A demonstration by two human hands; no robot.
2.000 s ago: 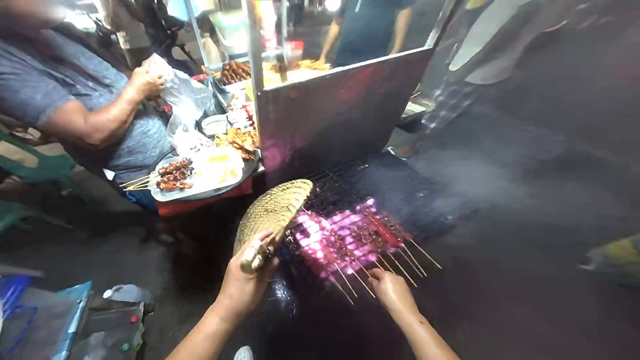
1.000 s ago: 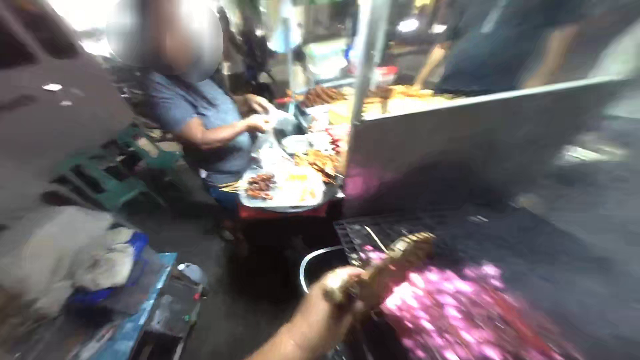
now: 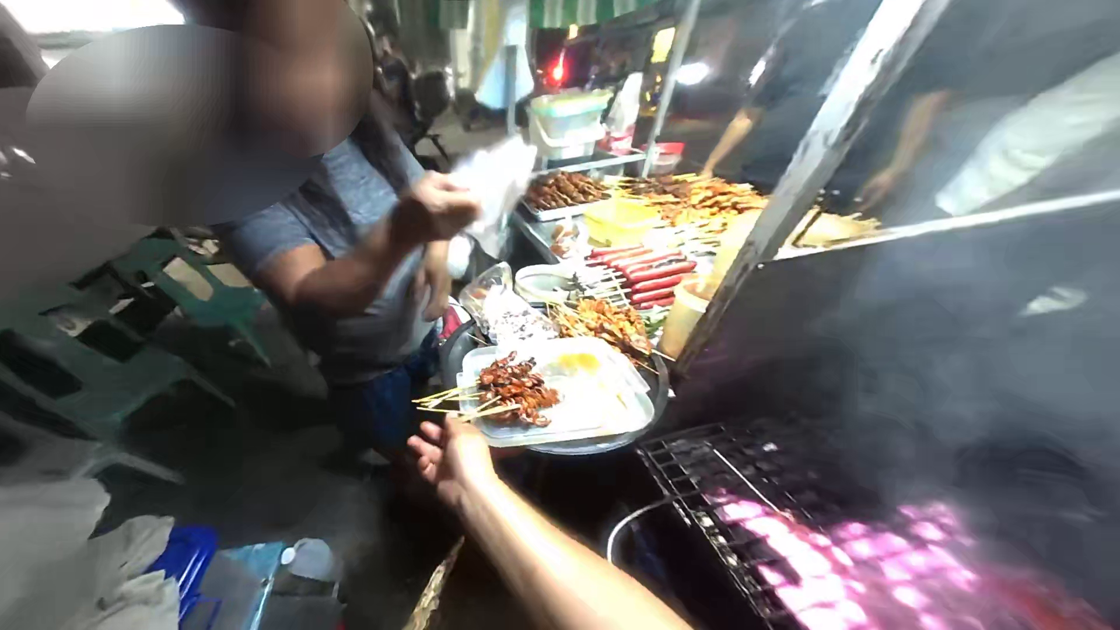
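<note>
My right hand reaches in from the lower right, fingers apart, at the near left corner of a white plastic tray. Its upper fingertips are beside or against the bare stick ends of grilled meat skewers lying on the tray; contact is unclear. A narrow part of the woven fan shows below my forearm. My left hand is out of view. At the lower right, pink-glowing coals lie by the black wire grate of the grill.
A person in a grey shirt stands left of the stall, holding a plastic bag. Behind the tray are red sausages, more skewers and a yellow basin. A metal post and panel border the smoky grill. Green plastic chairs stand left.
The view has swung left toward the tray. My right hand, earlier at the skewers over the coals, is now at the tray. My left hand, earlier holding the fan, has left view.
</note>
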